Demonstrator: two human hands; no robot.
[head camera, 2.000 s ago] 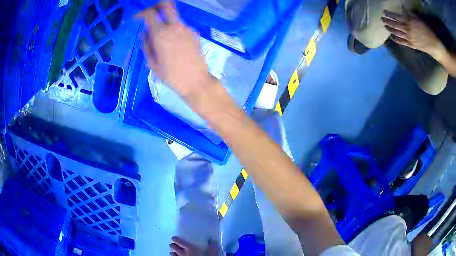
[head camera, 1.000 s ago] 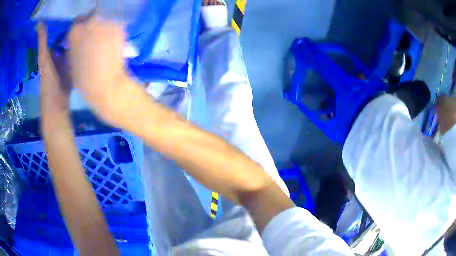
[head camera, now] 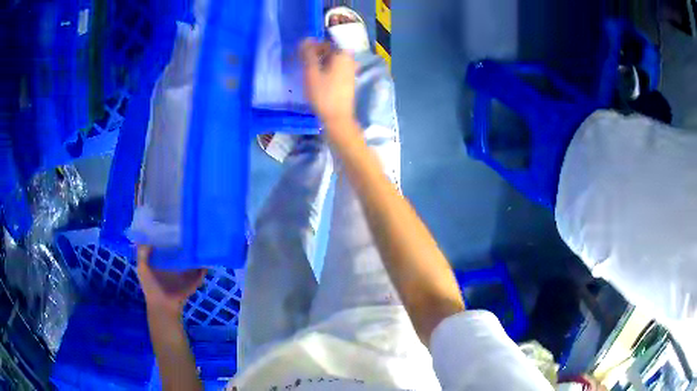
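A blue tote (head camera: 218, 137) is tilted steeply on its side in front of me, with a wrinkled white liner (head camera: 164, 153) inside. My left hand (head camera: 172, 282) grips its near lower end, fingers partly hidden under the rim. My right hand (head camera: 329, 80) is to the right of this tote, slightly blurred, with fingers apart and nothing visible in it. Beside and partly behind the tilted tote, another blue tote (head camera: 286, 121) with a white lining shows below my right hand.
Blue lattice crates (head camera: 103, 263) stand at the left, with crumpled clear plastic (head camera: 57, 198) beside them. A blue stool (head camera: 527, 122) stands at the right. A person in a white top (head camera: 627, 206) is close on my right. Striped floor tape (head camera: 383, 30) runs past my foot.
The tote under my hands has turned up onto its side. My left hand is now at its near end. My right hand has moved right, away from the upper left.
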